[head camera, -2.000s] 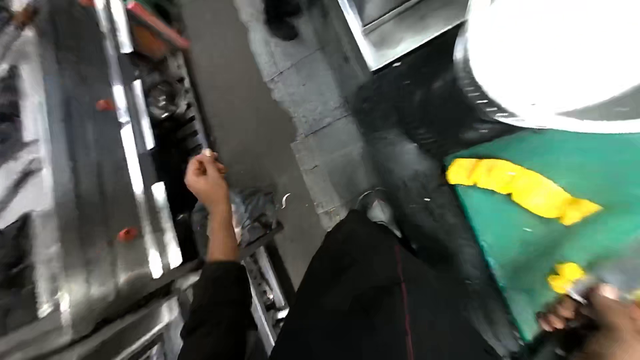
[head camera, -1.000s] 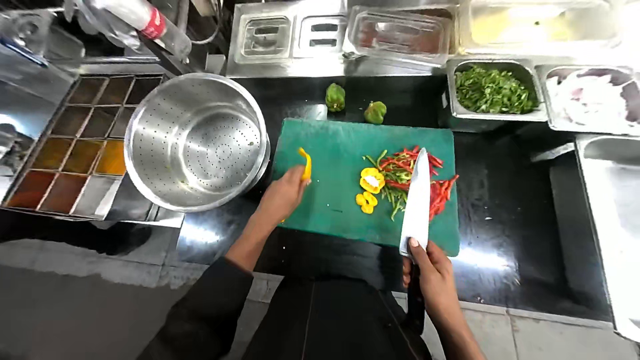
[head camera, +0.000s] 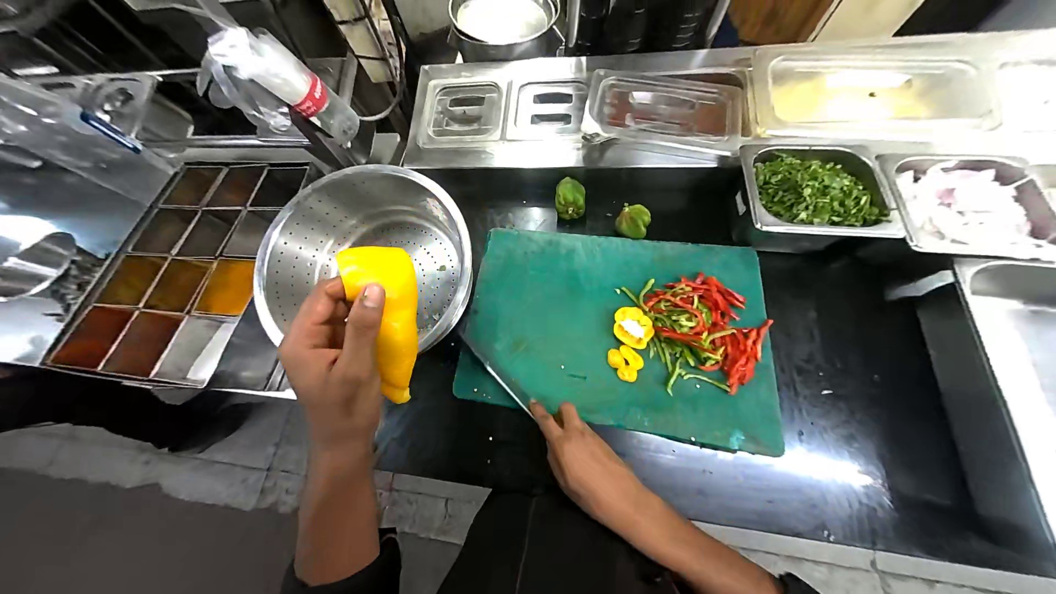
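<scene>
Raised in front of the steel colander (head camera: 441, 247), my left hand (head camera: 342, 355) pinches a yellow bell pepper piece (head camera: 392, 322) between thumb and fingers. My right hand (head camera: 569, 441) grips a knife (head camera: 499, 375) whose blade lies low across the lower left edge of the green cutting board (head camera: 544, 305); its handle is hidden under the hand. Toward the board's right side rest a yellow pepper end (head camera: 633, 327), small yellow pieces (head camera: 625, 363), green pepper strips (head camera: 678, 363) and red pepper strips (head camera: 747, 355). Two green pepper ends (head camera: 569, 198) sit behind the board.
A spice tray (head camera: 177, 285) with several compartments stands at left. Lidded steel containers (head camera: 462, 111) line the back. Chopped green herbs (head camera: 817, 190) and sliced onions (head camera: 965, 202) fill steel pans at back right. A plastic bottle (head camera: 289, 82) leans at upper left.
The knife has gone from upright over the pepper strips to low at the board's left edge. My left hand has moved left off the board and now holds a larger-looking yellow piece up.
</scene>
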